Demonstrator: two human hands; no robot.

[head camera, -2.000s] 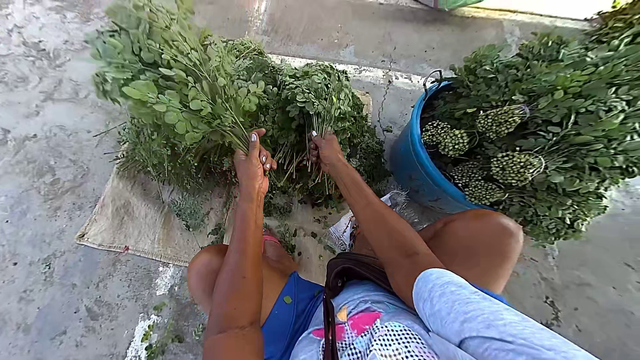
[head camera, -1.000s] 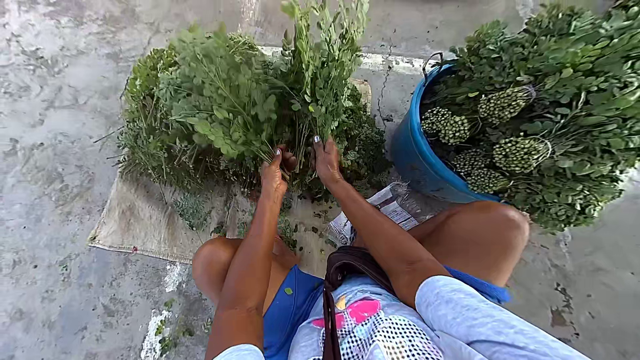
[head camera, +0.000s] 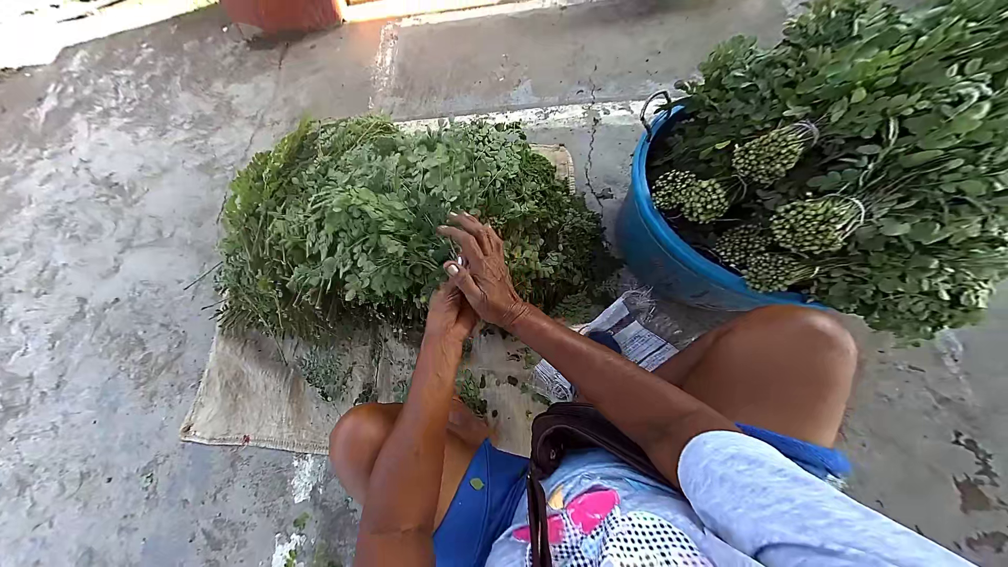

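Note:
A large heap of leafy green stems (head camera: 378, 213) lies on a beige woven sack (head camera: 252, 394). At its near edge my hands meet over a bunch of stems. My left hand (head camera: 451, 311) is closed around the stem ends, partly covered by the other hand. My right hand (head camera: 484, 272) lies across it with its fingers spread and bent over the stems; whether it grips anything is hard to see. To the right, a blue plastic tub (head camera: 677, 268) holds tied bundles of leafy stems (head camera: 815, 224), their cut ends facing me.
A printed woven plastic sack (head camera: 630, 339) with frayed edges lies between the heap and my right knee. Loose leaves (head camera: 472, 391) are scattered over the beige sack. A reddish container (head camera: 283, 12) stands at the top left on the concrete floor (head camera: 102, 236).
My hands, earlier apart with a bunch of stems in each, have come together at the heap's near edge. The upright stems from the right hand are now lowered among the others.

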